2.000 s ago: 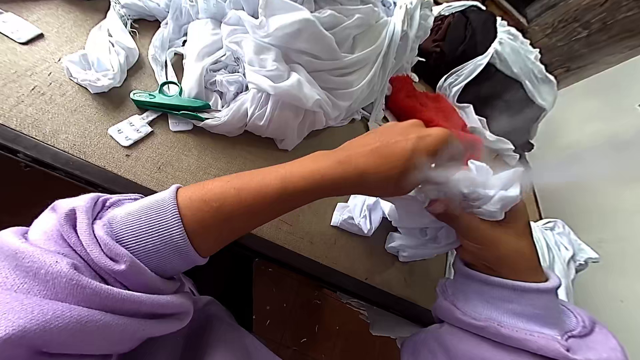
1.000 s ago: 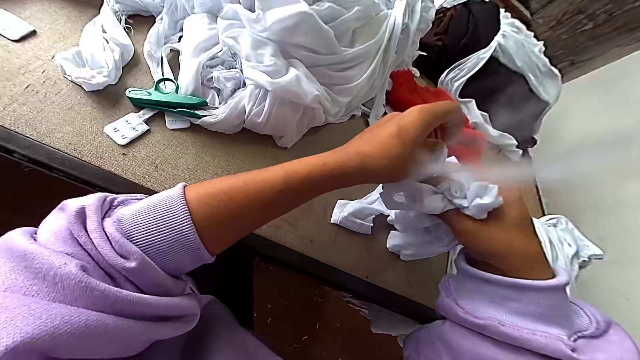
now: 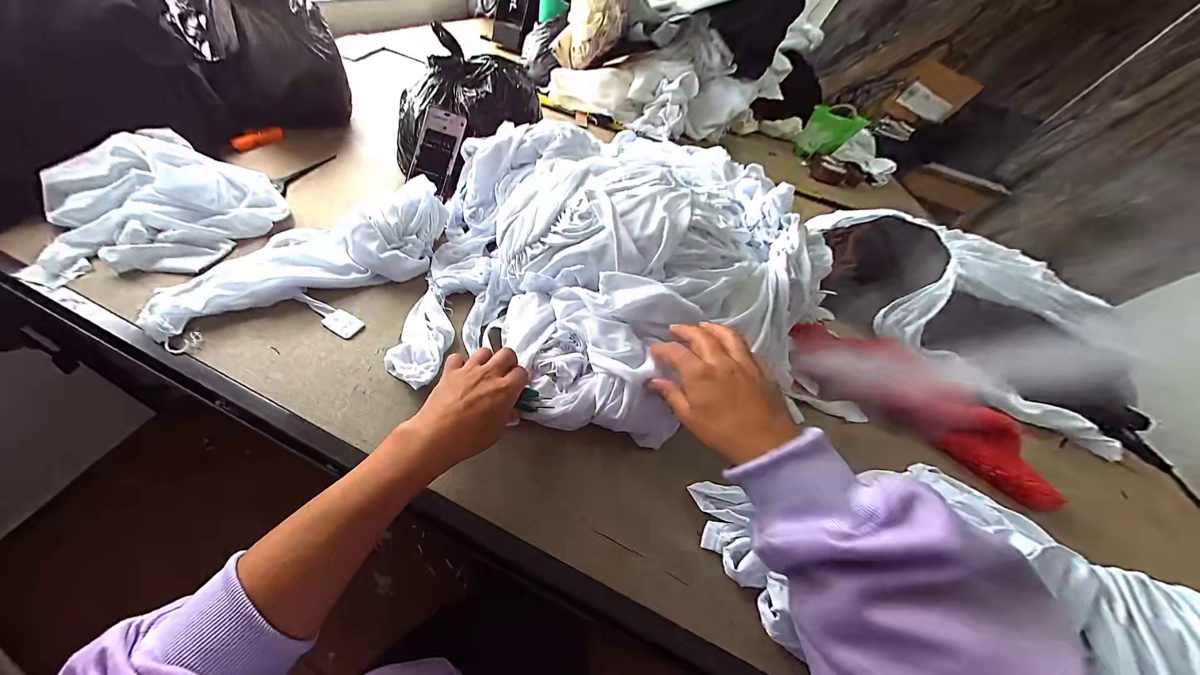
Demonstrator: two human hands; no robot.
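Observation:
A large heap of white cloth (image 3: 619, 225) lies on the table. My left hand (image 3: 473, 398) is at its front left edge, fingers bent down over green-handled thread snips (image 3: 530, 401); most of the snips is hidden, and whether the fingers grip them cannot be told. My right hand (image 3: 724, 389) is at the front right of the heap, fingers spread and bent, the tips at a fold of the cloth. Right of it lies a red cloth (image 3: 984, 445), partly blurred by haze. Another white garment (image 3: 994, 525) lies under and beside my right sleeve.
A twisted white cloth (image 3: 309, 258) with a small tag (image 3: 343, 323) and another white cloth (image 3: 169, 202) lie left. Behind are an orange-handled tool (image 3: 256, 139), a phone (image 3: 438, 145) against a black plastic bag (image 3: 487, 94), and a green bag (image 3: 830, 128). The table edge (image 3: 309, 445) runs along the front.
My hands have come apart and away from the white cloth they held by the red one. My left hand has moved left to the snips. The view has shifted, showing more of the table.

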